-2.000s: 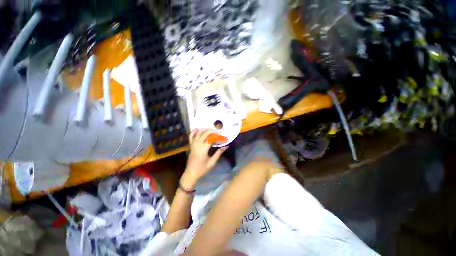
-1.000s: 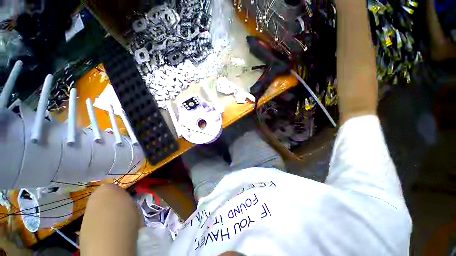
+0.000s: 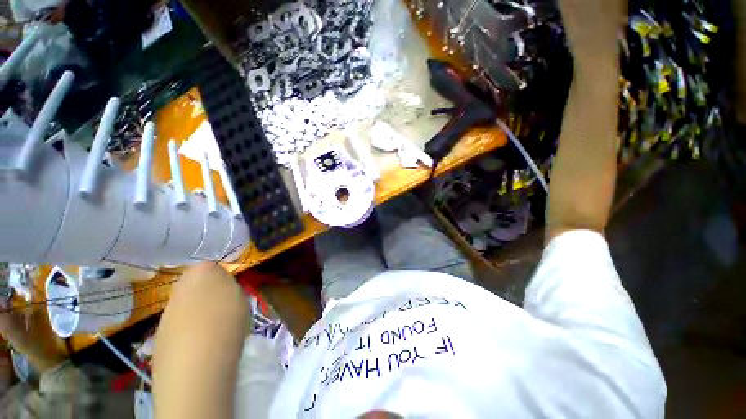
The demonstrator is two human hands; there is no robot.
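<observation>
A white camera housing [image 3: 316, 192] lies on the bench's front edge, its round end with a hole pointing towards me and overhanging the edge. A small dark square part shows in its upper half. No hand touches it. My right arm reaches up at the right and the hand is cut off by the top edge. My left arm is bent at the lower left; its hand is not in view.
Stacked housings [image 3: 123, 225] with white rods stand left. A black perforated tray [image 3: 249, 151], small white clips [image 3: 307, 123], grey parts [image 3: 286, 49], white pieces [image 3: 398, 145] and a black-red glue gun [image 3: 462, 110] surround the housing. Wire leads hang right.
My left hand has left the housing and gone out of view. My right arm has swung from over my lap to the upper right. The housing remains on the bench.
</observation>
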